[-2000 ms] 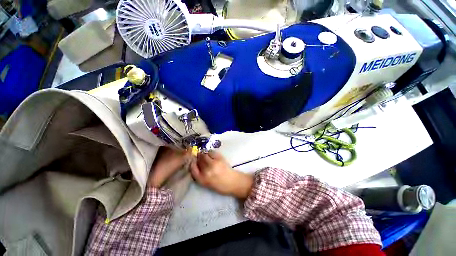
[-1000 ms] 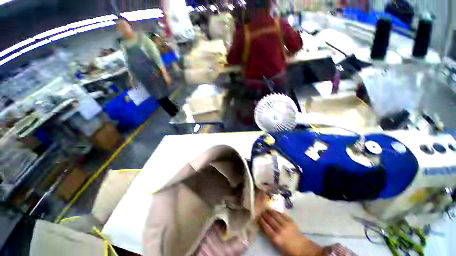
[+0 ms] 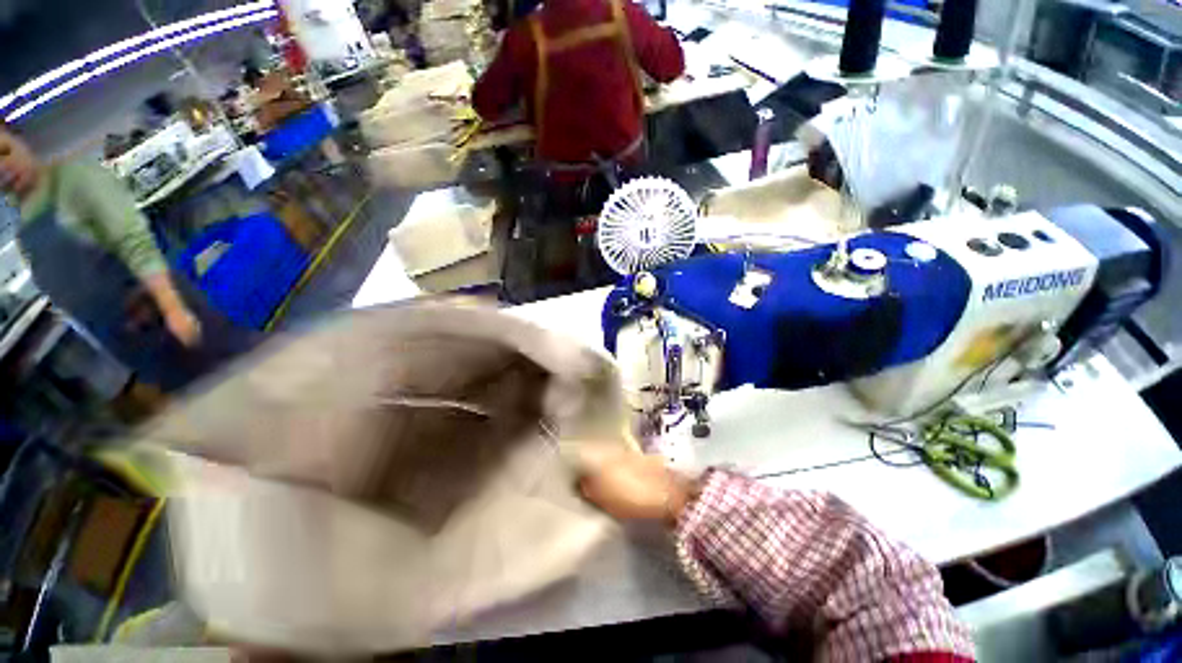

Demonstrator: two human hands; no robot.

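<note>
A beige bag body, blurred by motion, lies open like a tube at the left front of the white table, left of the needle area. My right hand holds its right edge, just below the presser foot area. My left hand is not visible; the bag body covers the place where it was seen earlier. The sewing machine, marked MEIDONG with a blue cover, stands behind and to the right of my hand.
Green-handled scissors and dark thread lie right on the table. A white fan stands behind the machine head. A person in red is beyond; another person is at left. A blue bin stands across the aisle.
The bag body has moved left, away from the needle, and spread wider. My right hand has shifted from beside the needle to the bag's edge. The view has tilted up and turned.
</note>
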